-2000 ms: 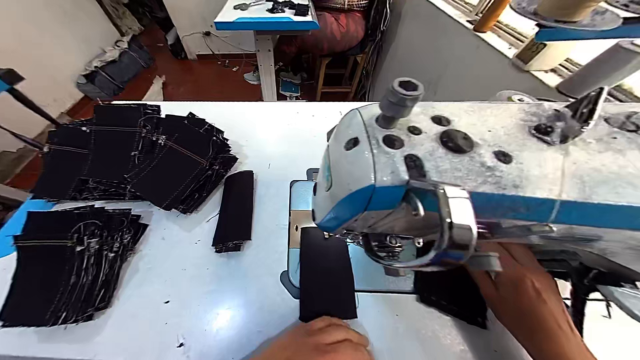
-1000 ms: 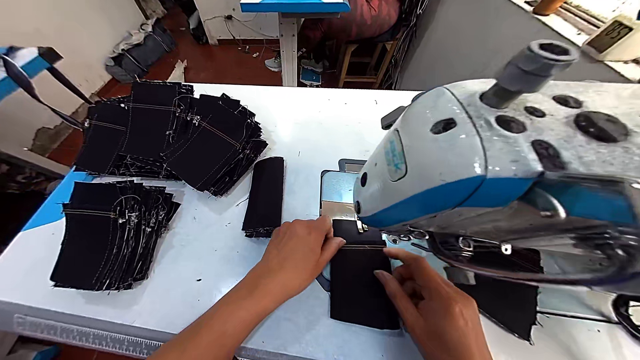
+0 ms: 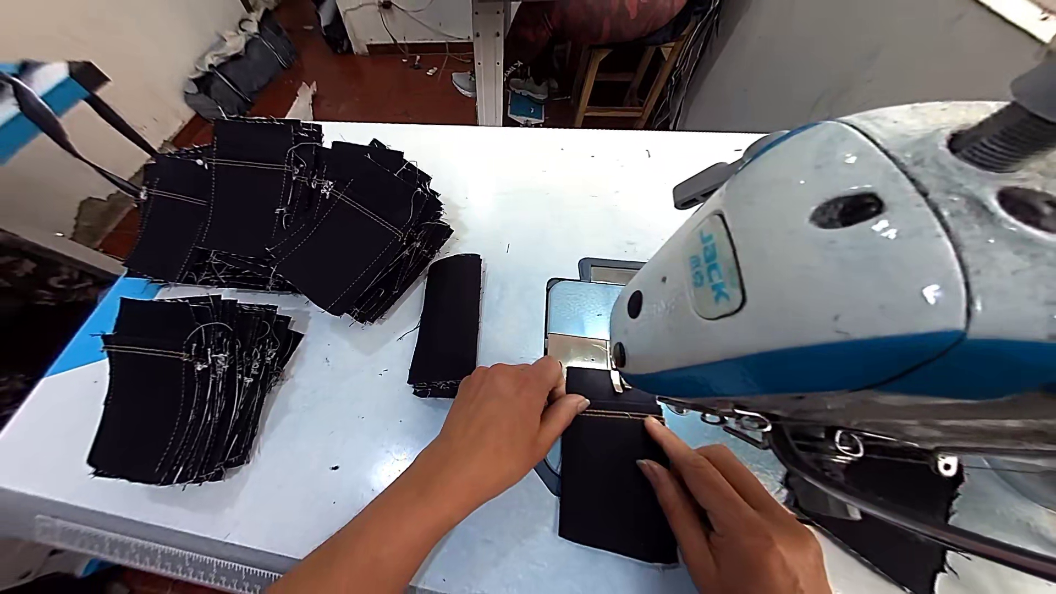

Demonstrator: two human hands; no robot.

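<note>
A dark denim piece [image 3: 615, 487] with a tan stitched line lies flat under the presser foot of a Jack sewing machine [image 3: 792, 272]. My left hand [image 3: 516, 417] rests at its upper left edge, thumb and fingertips on the cloth. The fingertips of my right hand [image 3: 718, 516] press on its right side, just below the stitching. Left of my left hand lies a narrow stack of dark denim strips [image 3: 448, 326]. Another dark denim piece [image 3: 891, 503] lies under the machine arm, to the right of my right hand.
Overlapping stacks of stitched denim pieces [image 3: 247, 194] lie at the table's back left, and another stack [image 3: 165, 396] sits nearer the front. A ruler strip [image 3: 157, 557] runs along the front edge. Beyond the table are a wooden stool [image 3: 615, 82] and part of a seated person [image 3: 606, 21].
Since two seconds ago, my right hand has come from beside the machine arm onto the denim piece, and my left hand has moved up to its upper edge. The view has shifted.
</note>
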